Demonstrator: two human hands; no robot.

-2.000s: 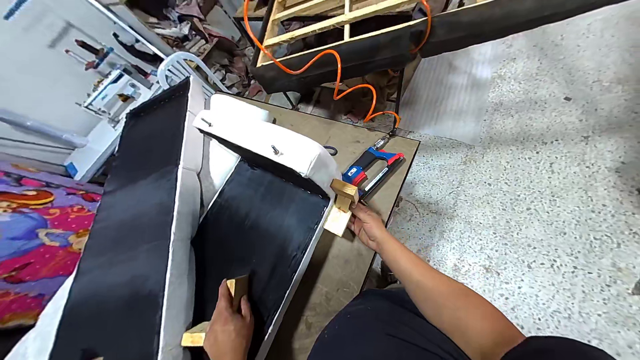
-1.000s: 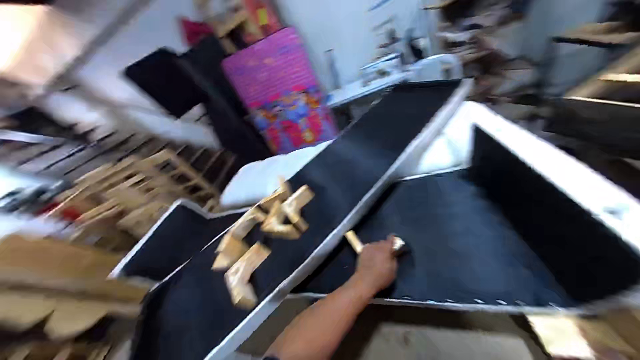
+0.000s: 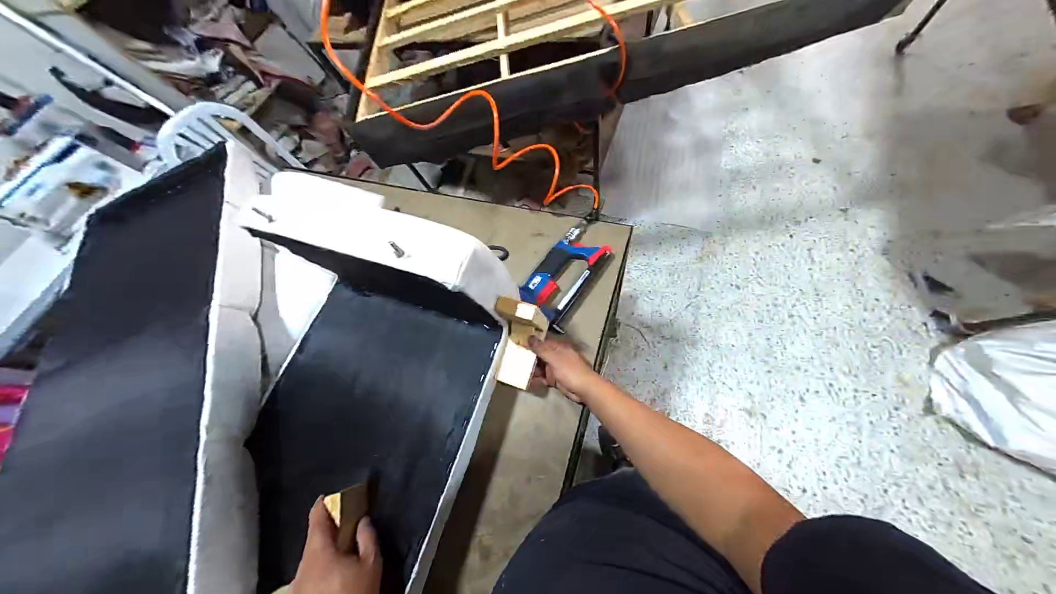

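My left hand (image 3: 337, 554), low in the view, grips a wooden block (image 3: 348, 511) over the black underside fabric (image 3: 371, 396) of a light-upholstered sofa piece. At the piece's right corner my right hand (image 3: 563, 368) holds an angular wooden piece (image 3: 520, 338) with pale cut faces, against the upholstery edge. A blue and red pneumatic staple gun (image 3: 565, 276) lies just beyond it on the table. Metal bolts (image 3: 397, 249) stick up from the white upholstered arm (image 3: 363, 239). A long black-backed section (image 3: 124, 371) stands at the left.
The worktable (image 3: 528, 462) ends right of the sofa piece. An orange air hose (image 3: 497, 124) runs from the staple gun over a wooden slatted frame (image 3: 495, 49). A white plastic chair (image 3: 216, 124) and piled scraps are behind. A white sack (image 3: 1002, 388) lies on the speckled floor (image 3: 742, 297).
The view swung left to several wooden blocks on the black backing, then back to the staple gun and sofa corner. Both hands are about where they were two seconds ago.
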